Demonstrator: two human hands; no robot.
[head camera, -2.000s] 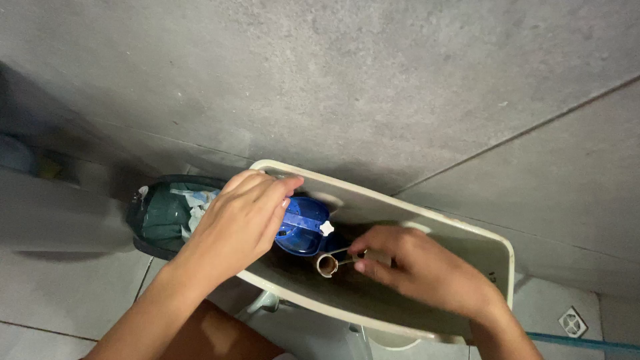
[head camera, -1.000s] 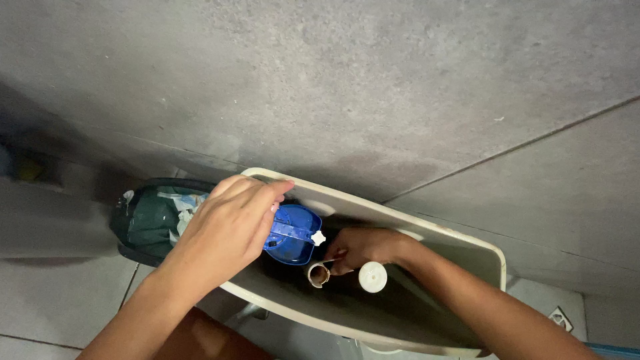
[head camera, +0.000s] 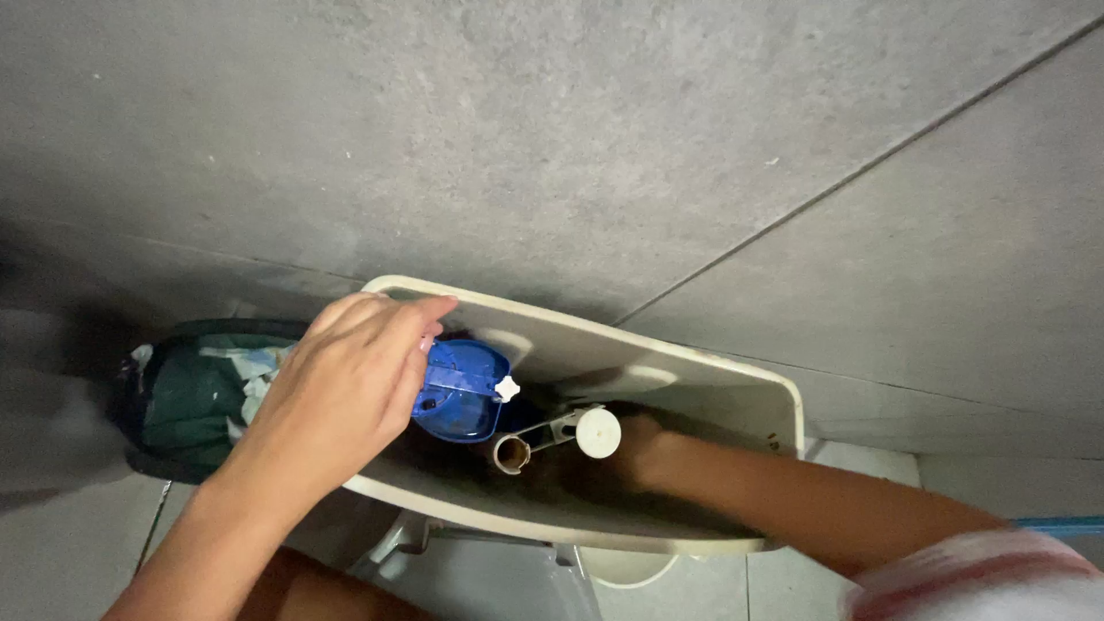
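Observation:
An open toilet cistern (head camera: 595, 326) of pale ceramic stands against the wall. My left hand (head camera: 354, 379) lies over its left end, fingers bent beside a blue plastic fill valve float (head camera: 466, 388) with a white star-shaped knob (head camera: 506, 389); whether it grips the float is hidden. Right of the float are an upright overflow tube (head camera: 511, 454) with a broken-looking rim and a round white cap (head camera: 598, 433) on a thin linkage. Deep inside the cistern, right of the cap, is my right hand (head camera: 634, 448); its fingers are in shadow and mostly hidden.
A dark green bin (head camera: 185, 405) holding crumpled paper stands left of the cistern. The grey toilet lid (head camera: 492, 573) with its hinges is below the front rim. A grey tiled wall (head camera: 552, 155) rises behind. A blue strip (head camera: 1061, 525) shows at the far right.
My right hand has moved from beside the overflow tube down and deeper into the cistern, to the right of the white cap. My left hand stays at the blue float.

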